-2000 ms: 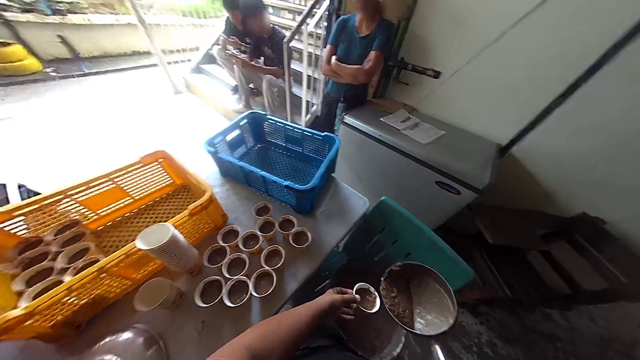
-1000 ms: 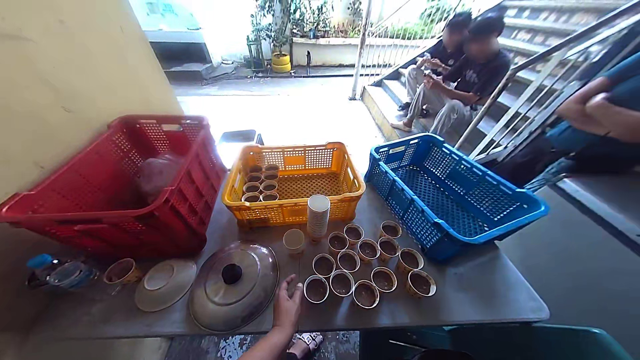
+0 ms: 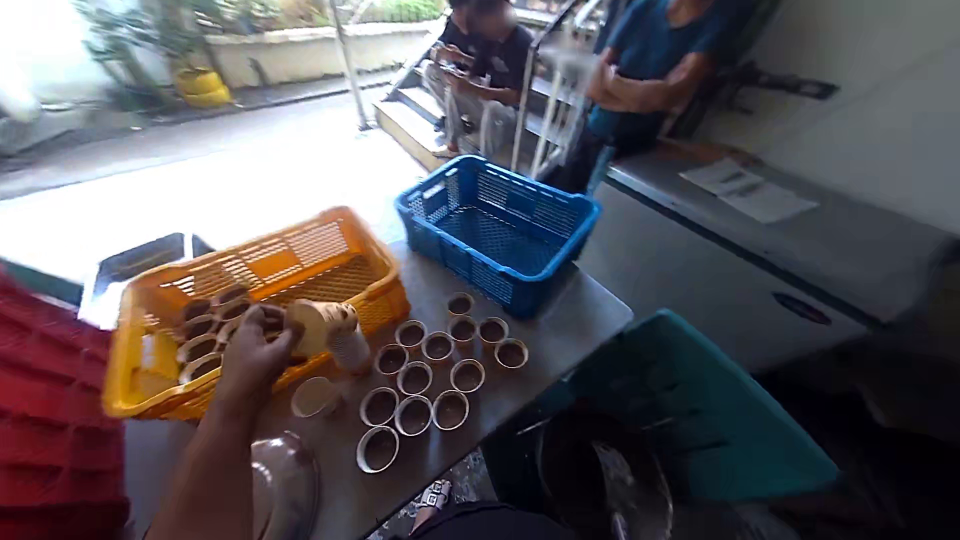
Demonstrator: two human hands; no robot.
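My left hand [image 3: 259,349] reaches over the near wall of the orange plastic crate [image 3: 270,262], its fingers on a pale paper cup [image 3: 310,328]. That cup is tilted at the upper part of a stack of paper cups [image 3: 349,349] standing on the table. Several cups with dark brown contents [image 3: 415,378] stand grouped to the right of the stack. More filled cups [image 3: 201,347] sit in the crate's left part, partly hidden by my hand. A single pale cup [image 3: 315,397] stands just below the stack. My right hand is out of view.
A blue plastic crate [image 3: 499,217] stands at the table's far right corner. A metal lid [image 3: 285,480] lies near the front edge. Red crate [image 3: 52,420] at left; teal crate [image 3: 712,420] and metal pot [image 3: 652,480] below right. Several people are beyond, on the steps [image 3: 420,124] and beside a grey chest [image 3: 720,270].
My left hand, around a filled cup beside the pot two seconds ago and free over the table's front a second ago, is now at the cup stack. The view has swung widely.
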